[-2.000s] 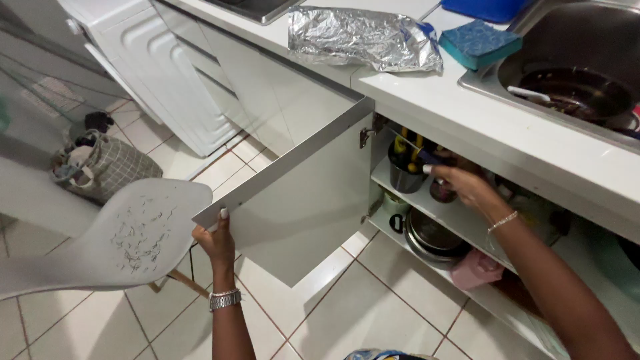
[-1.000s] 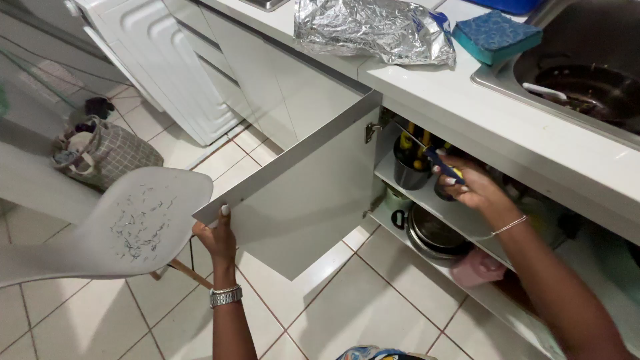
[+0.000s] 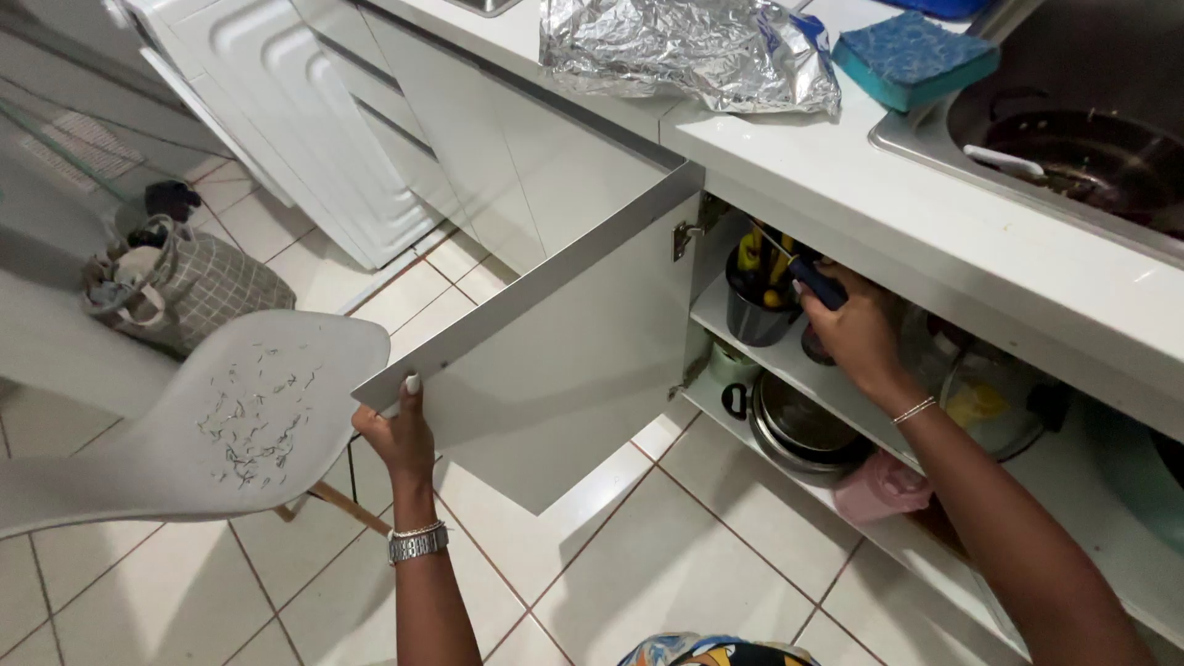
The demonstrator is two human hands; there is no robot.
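My left hand (image 3: pixel 401 421) grips the outer edge of a white cabinet door (image 3: pixel 555 361) that stands swung out. My right hand (image 3: pixel 851 324) is inside the cabinet and holds a screwdriver (image 3: pixel 819 282) by its dark blue handle. The thin metal shaft points up and left, toward the hinge side of the opening. Behind the shaft, on the upper shelf, a black cup (image 3: pixel 758 310) holds several yellow and black handled items. The upper door hinge (image 3: pixel 683 240) shows at the cabinet's side wall. Whether the screwdriver's tip touches anything, I cannot tell.
Above lie crumpled aluminium foil (image 3: pixel 684 51), a blue sponge (image 3: pixel 911 60) and a sink (image 3: pixel 1110 199) with a pan. Pots (image 3: pixel 805 425) and a pink container (image 3: pixel 879 486) fill the lower shelf. A grey chair (image 3: pixel 259 407) and a checked basket (image 3: pixel 217 282) stand at left.
Two seconds ago the screwdriver's handle was mostly hidden by my right hand; it has since tilted, and more of it shows. My left hand has kept its hold on the door.
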